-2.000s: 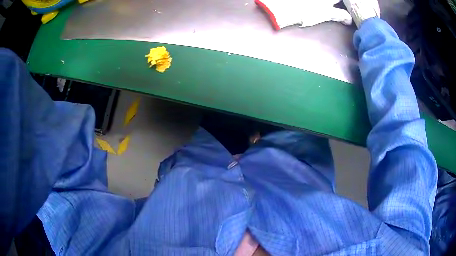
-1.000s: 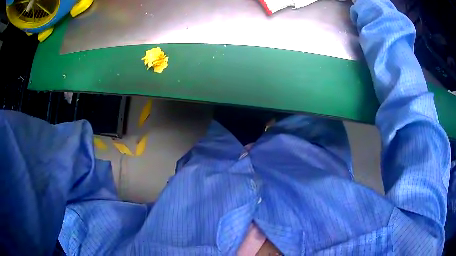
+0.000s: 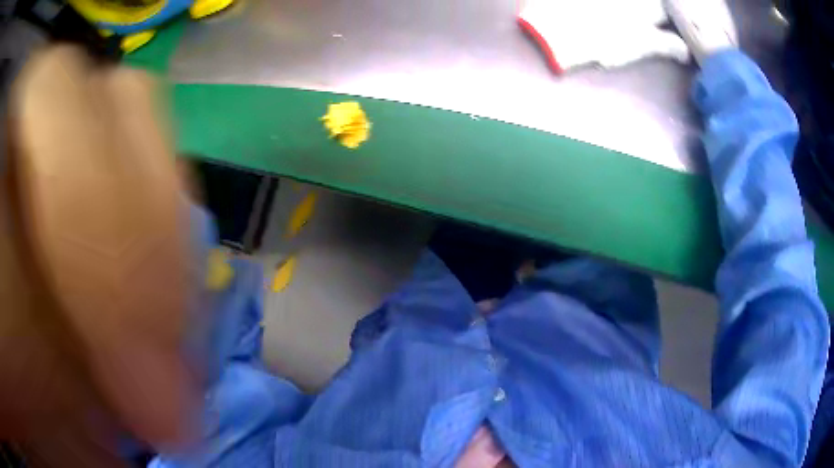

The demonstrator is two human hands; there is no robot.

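My left hand [image 3: 105, 247] is bare, large and blurred, close to the camera at the left; its grip is unclear. My right hand [image 3: 704, 26] wears a white glove and lies over the metal sheet [image 3: 421, 55] at the top right, partly cut off by the top edge. I cannot tell if it holds anything. A loose white glove [image 3: 594, 35] with a red cuff edge lies on the sheet beside my right hand, cut off at the top.
A yellow crumpled lump [image 3: 347, 124] lies on the green bench edge [image 3: 439, 164]. A yellow and blue round item [image 3: 137, 13] is at the top left. Below are a dark crate [image 3: 232, 203] and yellow floor markings [image 3: 302, 214]. Dark shapes stand at the far right.
My left hand has come into view at the left. The view has shifted, so my gloved right hand and more of the loose glove show again. The yellow lump remains on the bench edge.
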